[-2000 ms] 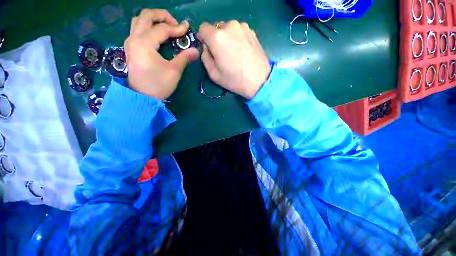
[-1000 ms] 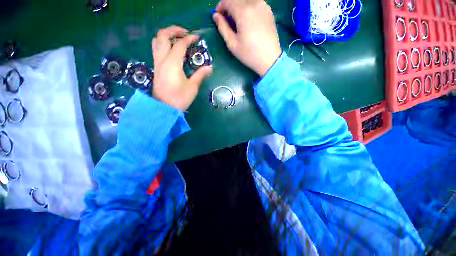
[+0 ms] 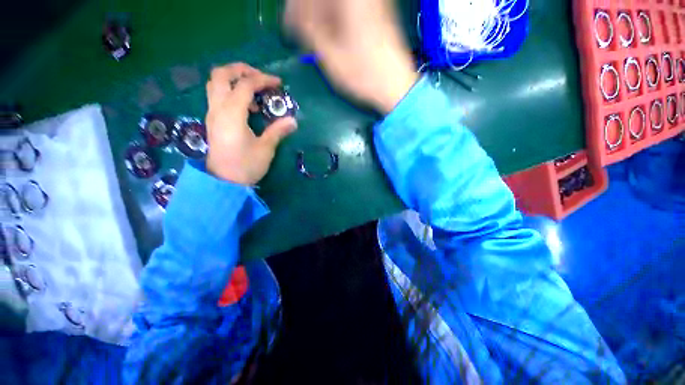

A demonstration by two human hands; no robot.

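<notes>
My left hand (image 3: 244, 124) holds a dark round unit with a shiny centre (image 3: 276, 104) between thumb and fingers, just over the green bench (image 3: 360, 180). My right hand (image 3: 342, 45) is blurred near the top edge, up and right of the unit. A bit of bright blue (image 3: 310, 58) shows at its fingers; its grip is too blurred to tell. An open metal ring (image 3: 318, 162) lies on the bench below and right of my left hand. Several similar dark units (image 3: 158, 129) lie clustered left of my left hand.
A white liner sheet (image 3: 75, 225) with spaced rings lies at left. A blue box (image 3: 431, 34) of thin white loops stands at top right, dark tweezers (image 3: 469, 77) beside it. A red compartment tray (image 3: 592, 83) and red bin (image 3: 552, 197) are at right. Another dark unit (image 3: 117, 39) lies at upper left.
My left hand keeps the dark unit throughout. My right hand was at the unit earlier, then moved up and away from it, uncovering the metal ring. The camera view has shifted.
</notes>
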